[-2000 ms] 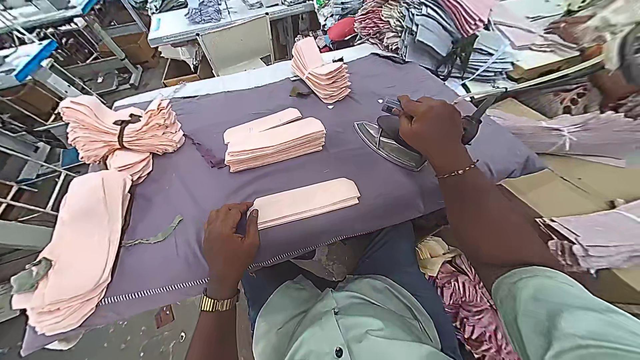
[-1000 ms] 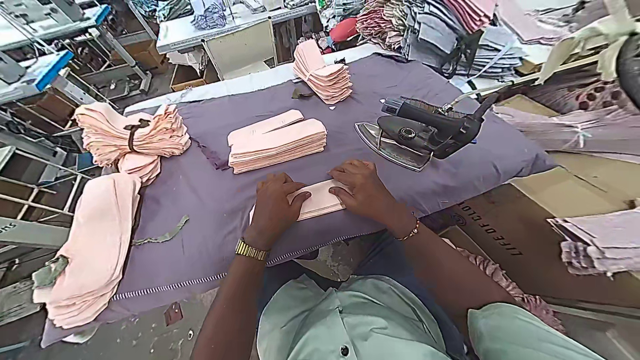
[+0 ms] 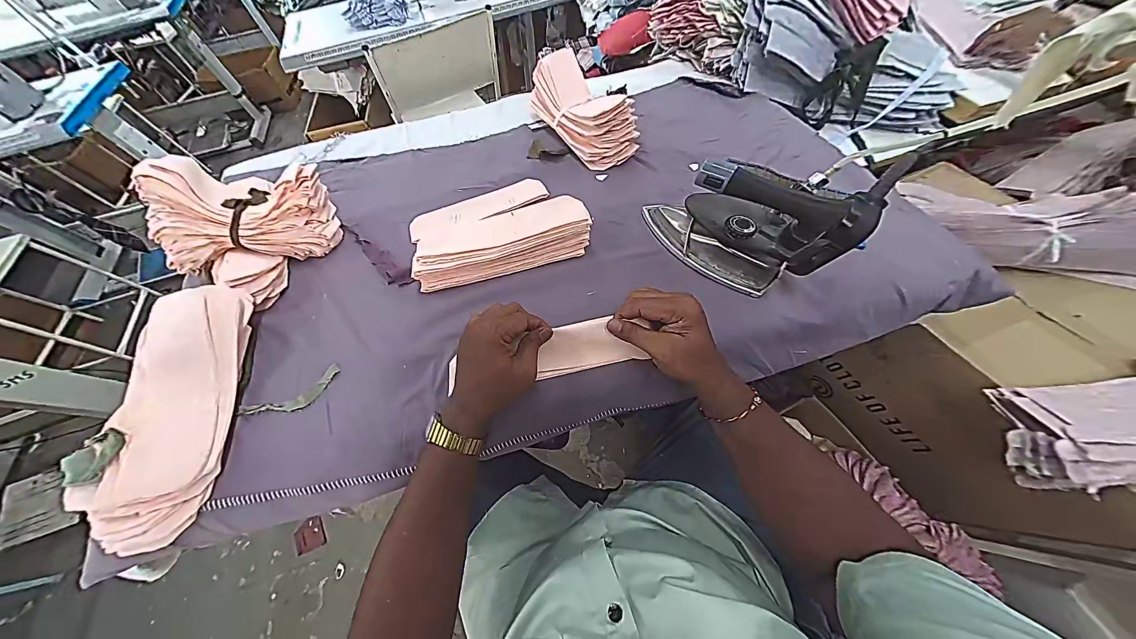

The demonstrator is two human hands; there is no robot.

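Observation:
My left hand (image 3: 504, 355) pinches the upper edge of a flat pale pink fabric piece (image 3: 581, 349) near the table's front edge. At the piece's right end, my right hand (image 3: 670, 335) pinches it between thumb and finger. Beyond my hands lies a stack of pink fabric pieces (image 3: 506, 244). A black steam iron (image 3: 772, 222) rests on its metal soleplate to the right, apart from my right hand. My hands partly cover the fabric piece, so its ends are hidden.
Purple cloth covers the ironing table (image 3: 373, 426). A tied pink bundle (image 3: 235, 217) and a long pink stack (image 3: 173, 417) lie left; another pink bundle (image 3: 586, 111) stands at the back. A cardboard box (image 3: 923, 426) is at the right. The iron's cord (image 3: 896, 173) runs back right.
My right hand has let go of the iron and moved left and down to the front fabric piece. Both hands now grip that piece; the iron stays on the table.

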